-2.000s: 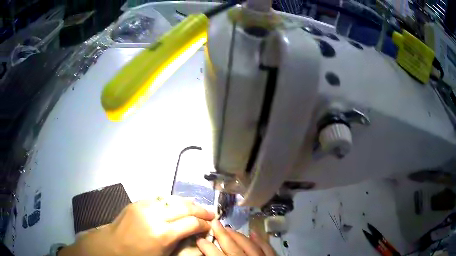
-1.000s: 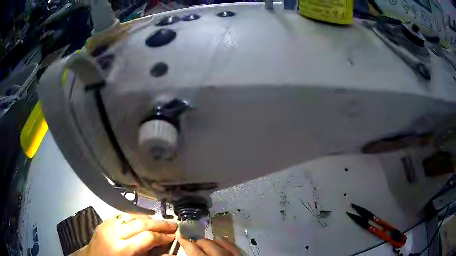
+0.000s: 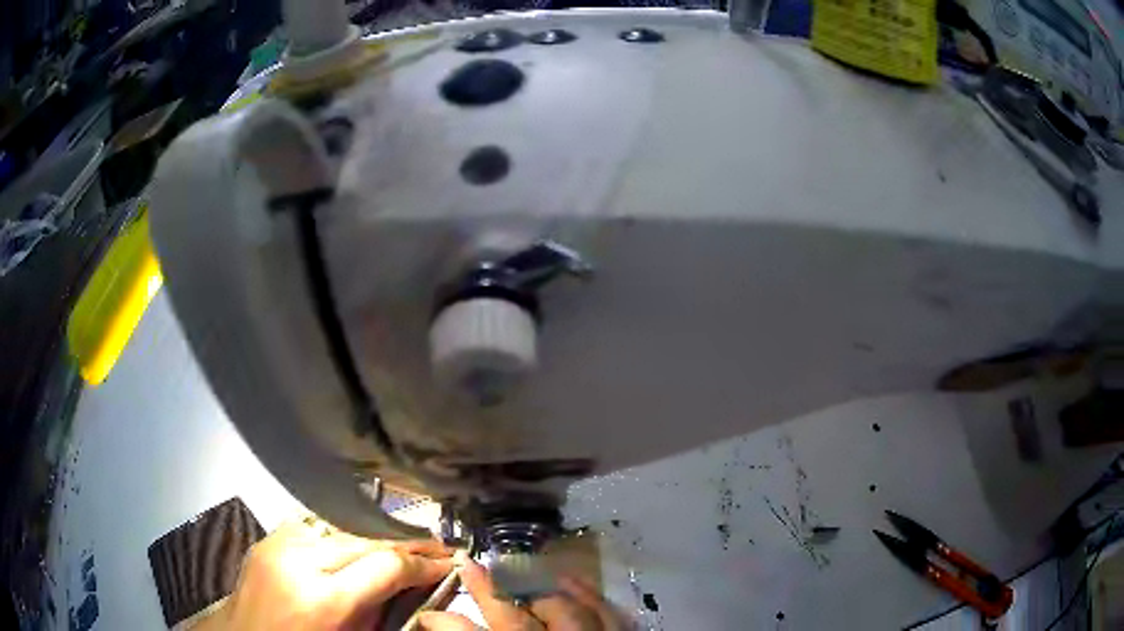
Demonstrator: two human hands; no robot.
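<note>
The white sewing machine head (image 3: 740, 308) fills the middle of the view, with its white ridged tension dial (image 3: 484, 341). My left hand (image 3: 327, 577) is at the bottom, left of the needle area, its fingertips pinching a narrow tan cloth piece (image 3: 431, 599). My right hand (image 3: 542, 609) is just right of it, partly behind the presser parts and cut off by the bottom edge; its fingers touch the same piece. The needle tip is hidden by the hands and machine. A dark ribbed piece (image 3: 205, 557) lies left of my left hand.
Orange-handled snips (image 3: 947, 566) lie on the white table (image 3: 690, 530) to the right. A yellow sewing lamp (image 3: 114, 302) is at the left. A yellow object (image 3: 878, 37) is at the top right behind the machine arm. A tan strip (image 3: 589, 561) lies beside the presser area.
The view has swung right since the oldest frame, so the machine's side now fills it, then shifted slightly back. Both hands stay together at the needle area.
</note>
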